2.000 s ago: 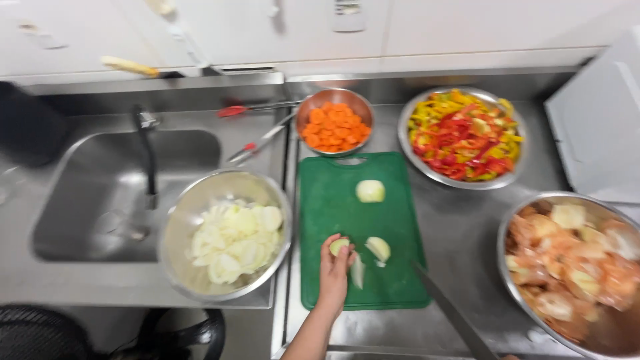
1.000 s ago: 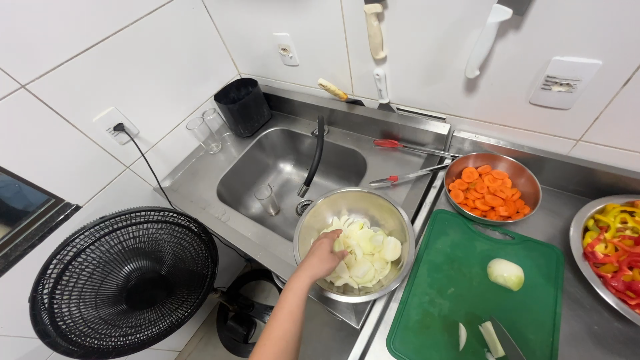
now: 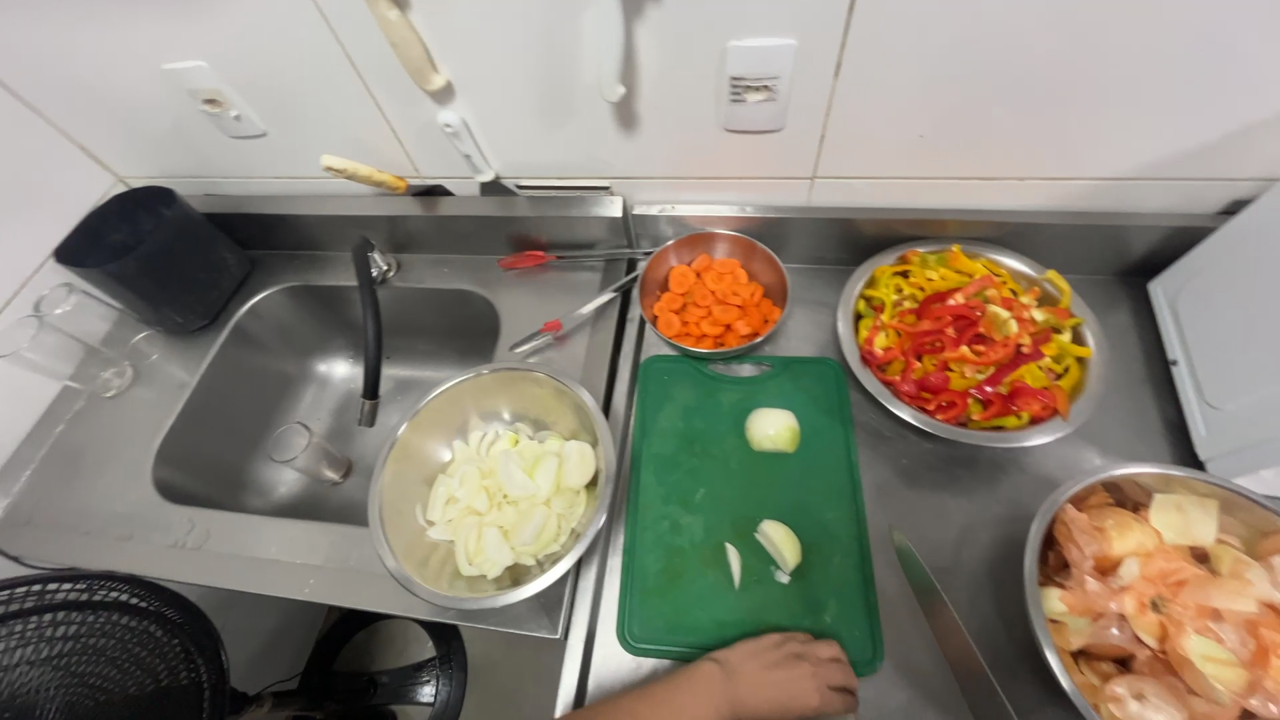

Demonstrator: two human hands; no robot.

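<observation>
My left hand (image 3: 785, 675) rests at the near edge of the green cutting board (image 3: 690, 490), fingers bent; whether it grips anything is not plain. On the board lie an onion half (image 3: 773, 430), a smaller onion piece (image 3: 779, 545) and a thin onion sliver (image 3: 733, 565). A knife blade (image 3: 945, 620) points up from the bottom edge, right of the board; its handle and my right hand are out of view. Sliced onion (image 3: 510, 500) fills part of the steel bowl (image 3: 393, 500) to the left.
Behind the board stands a bowl of carrot slices (image 3: 713, 300), with tongs (image 3: 575, 322) beside it. Pepper strips (image 3: 970, 340) fill a bowl at right, above a bowl of onion skins (image 3: 1160, 600). At left are the sink (image 3: 240, 430), a glass (image 3: 310, 455) and a black fan (image 3: 100, 650).
My left hand has left the onion bowl, where it was one second ago, and is now at the board's near edge. The view has swung right since then.
</observation>
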